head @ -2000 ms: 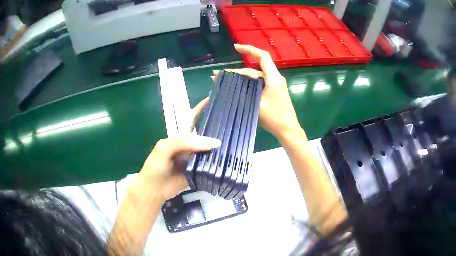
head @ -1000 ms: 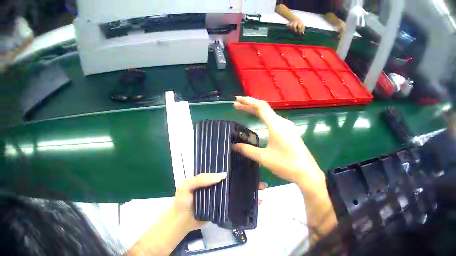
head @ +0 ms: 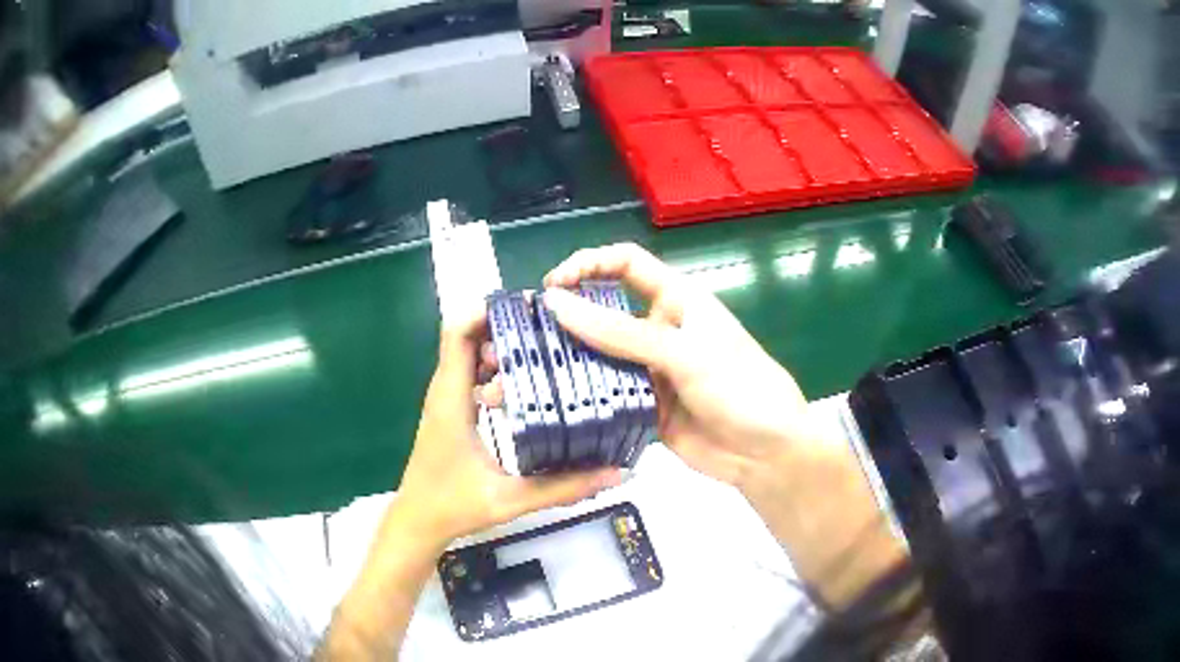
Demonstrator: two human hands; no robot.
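Note:
A stack of several thin dark grey phone frames is held edge-on above the white surface, with short edges with small holes facing me. My left hand holds it from the left side and below, thumb along the bottom. My right hand grips it from the right, with fingers over the top edge. A single black phone frame lies flat on the white surface below the hands, white showing through its opening.
A glossy green belt crosses behind the hands, with a white strip across it. A red tray lies beyond. A black tray is at right. Dark frames lie on the belt at right. A white machine stands opposite.
The stack has turned so its short ends face me. My right hand has moved from the stack's right face onto its top. The single frame below is now fully visible.

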